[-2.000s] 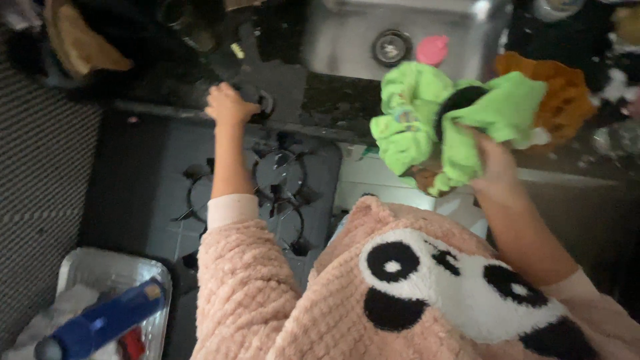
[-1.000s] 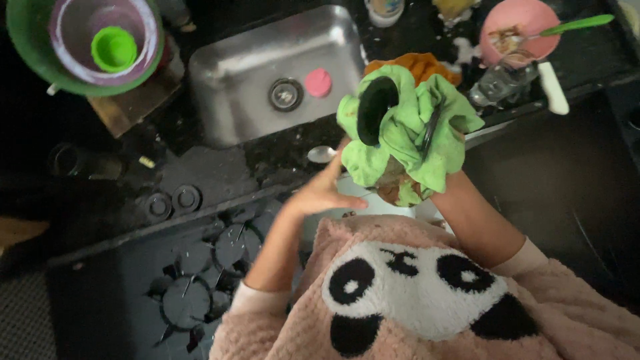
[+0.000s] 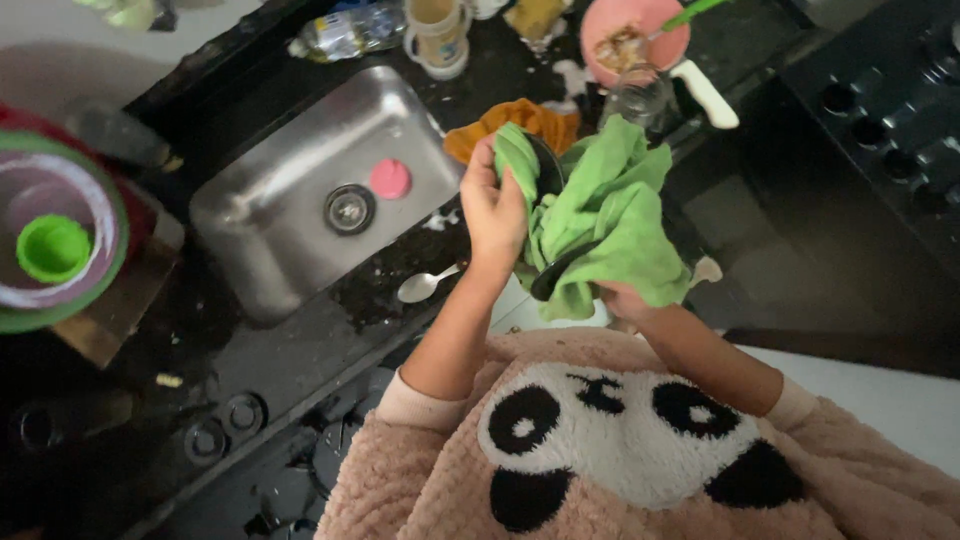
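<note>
A bunched green cloth (image 3: pixel 615 210) is held between my two hands, in front of my chest. My left hand (image 3: pixel 495 210) pinches its left part, fingers closed on a fold wrapped about a dark round disc (image 3: pixel 547 166). A second dark disc (image 3: pixel 562 270) shows at the lower edge of the cloth. My right hand (image 3: pixel 626 300) supports the cloth from below, with its fingers mostly hidden. An orange cloth (image 3: pixel 525 124) lies on the dark counter just beyond.
At left is a steel sink (image 3: pixel 277 210) with a pink round thing (image 3: pixel 391 178) by its drain. A spoon (image 3: pixel 420 286) and two black rings (image 3: pixel 225 427) lie nearer. Beyond are a pink bowl (image 3: pixel 600 30), a white-handled utensil (image 3: pixel 705 94), a cup (image 3: pixel 437 37) and a bottle (image 3: pixel 352 34). Nested bowls stand left.
My left hand has moved from the counter beside the stove to the green cloth and now grips it. My right hand still holds the cloth. The view has shifted.
</note>
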